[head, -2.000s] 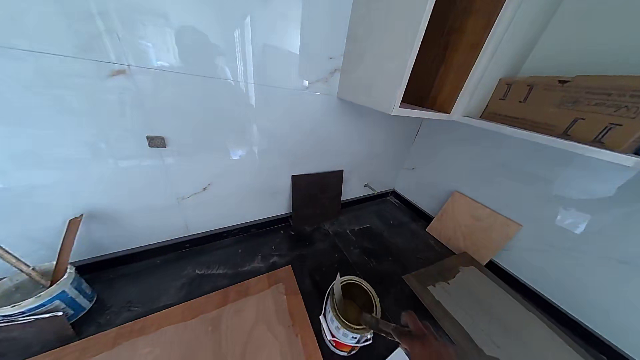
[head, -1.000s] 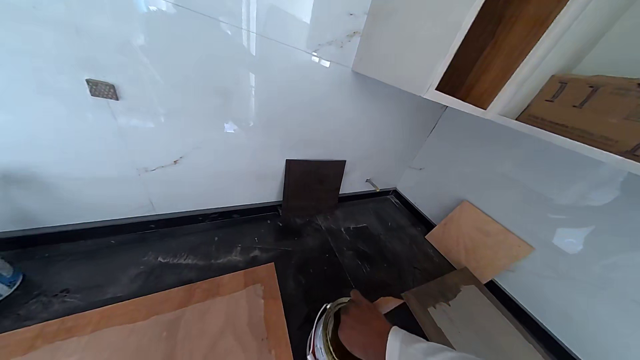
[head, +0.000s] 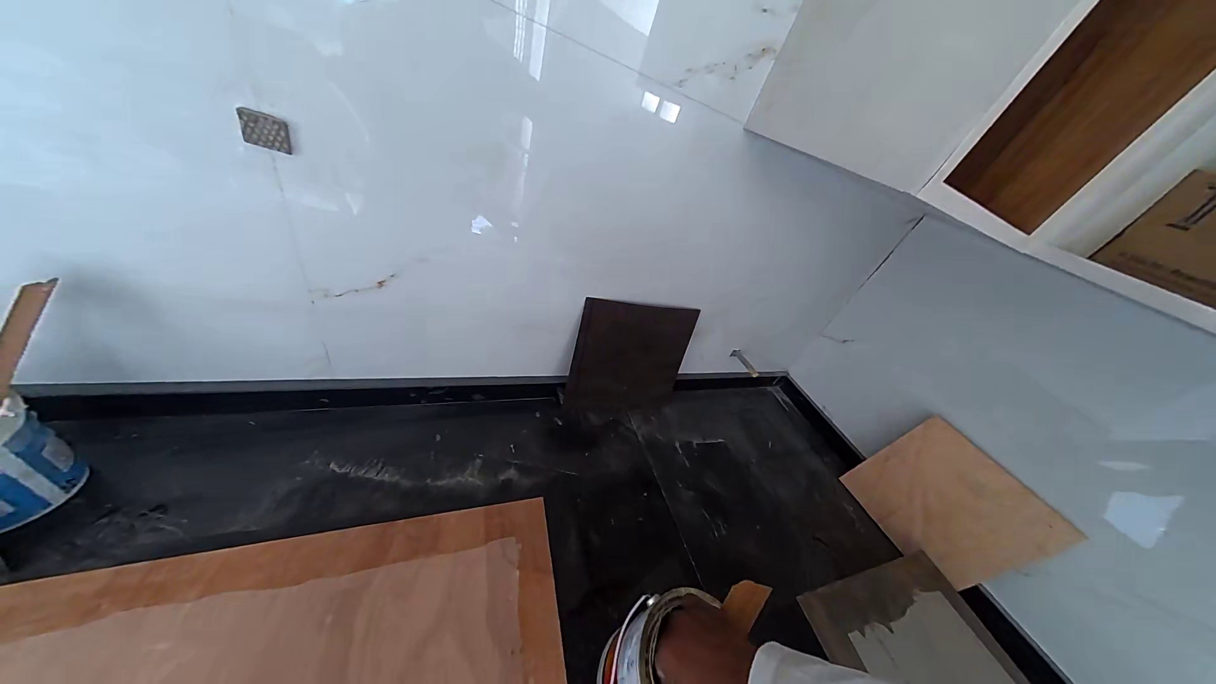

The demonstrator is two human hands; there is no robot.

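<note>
My right hand (head: pixel 705 644), in a white sleeve (head: pixel 803 665), is at the mouth of a metal can (head: pixel 632 646) with a wire handle, at the bottom edge. Its fingers are hidden, so I cannot tell what they grip. A flat orange-brown wooden piece (head: pixel 746 606) shows just beyond the hand. Left of the can lies a large wooden panel (head: pixel 380 627) with a paler coated area inside a darker border. On the other side is a brown board (head: pixel 912 617) partly covered by a grey coat. My left hand is out of view.
A dark square board (head: pixel 632 351) leans on the glossy tiled wall. Against the right wall rests a plain plywood piece (head: pixel 959 499). A blue and white bucket (head: pixel 38 475) holding a wood strip stands at left on the black counter (head: pixel 427 465). An open cabinet (head: pixel 855 95) overhangs at upper right.
My right hand has moved from beside the can to its mouth. The stick-like tool seen there two seconds ago is now largely hidden. The view has shifted.
</note>
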